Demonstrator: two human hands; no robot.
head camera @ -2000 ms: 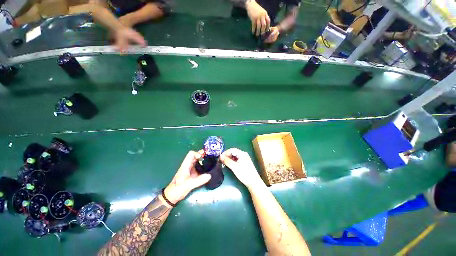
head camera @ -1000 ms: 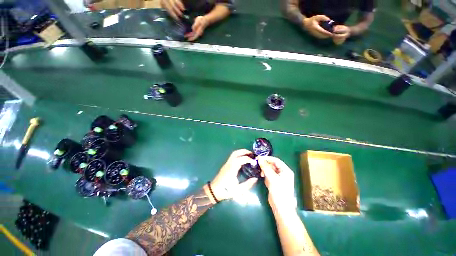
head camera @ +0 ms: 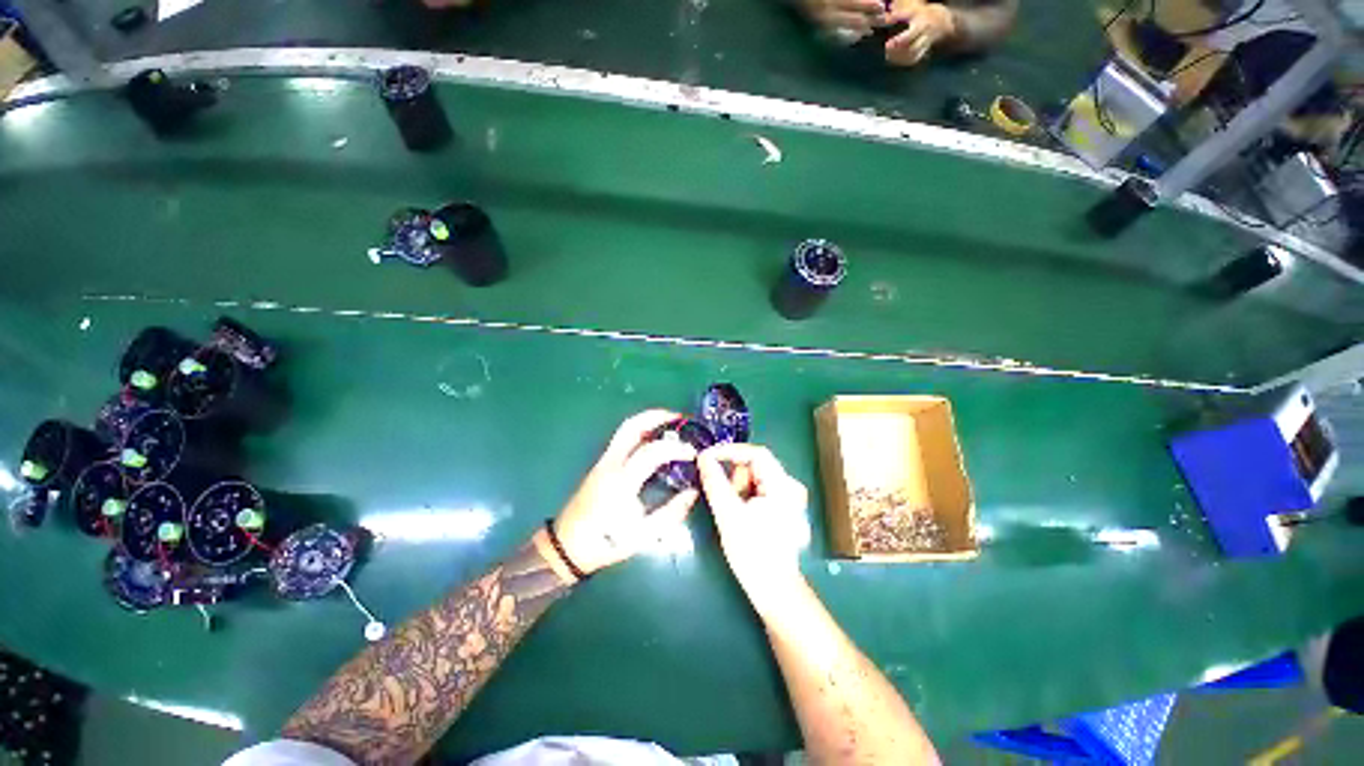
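My left hand [head camera: 625,494] is closed around a black cylindrical housing [head camera: 672,476], mostly hidden by the fingers. A round wired disc [head camera: 724,412] stands out from the housing's far side, tilted nearly on edge. My right hand [head camera: 756,509] is at the housing's open end, thumb and finger pinched together beside the disc. What the right fingertips hold is too small and hidden to tell. A tan open carton [head camera: 898,449] with small brownish metal pieces [head camera: 893,524] sits just right of my right hand.
A cluster of black units [head camera: 154,513] with green dots and wired discs [head camera: 313,563] stands at left. Single cylinders [head camera: 809,280] stand farther across the green table [head camera: 598,659]. A blue bin [head camera: 1246,482] is at right. Another person's hands [head camera: 902,27] are at the top.
The view has shifted, then swung partly back. The disc has gone from facing me to nearly edge-on. My left hand keeps the housing; my right hand stays at its open end.
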